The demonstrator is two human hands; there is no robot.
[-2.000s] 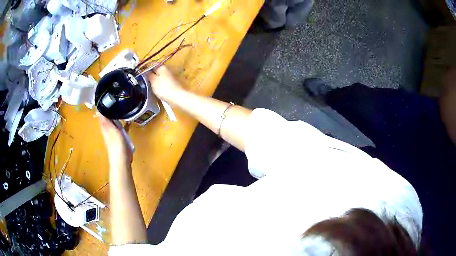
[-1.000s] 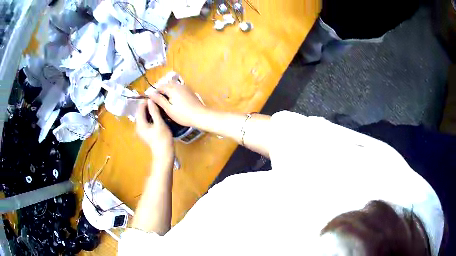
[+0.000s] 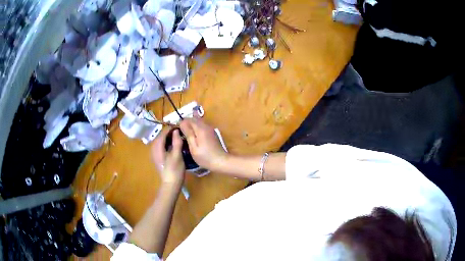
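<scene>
A black camera head (image 3: 190,158) sits in a white housing (image 3: 199,172) on the bench, mostly covered by my hands. My left hand (image 3: 169,157) is curled around its left side. My right hand (image 3: 203,145) lies over its upper right side, with the fingertips closed at the base of a black cable (image 3: 165,92). The cable runs up and left from my fingers. Thin brownish lead wires (image 3: 155,121) also run left from there. The exact grip under my fingers is hidden.
White housings (image 3: 102,61) are heaped at upper left. Silver motors with wires (image 3: 274,64) lie above. Another white housing (image 3: 102,224) lies at lower left. Black shells (image 3: 43,219) fill the left side beside a pale frame bar (image 3: 38,200). The orange bench edge (image 3: 326,89) runs diagonally.
Two seconds ago the black head showed openly, with wires pointing up right. My hands have since closed over it, and the cable now points up left. The view has also shifted.
</scene>
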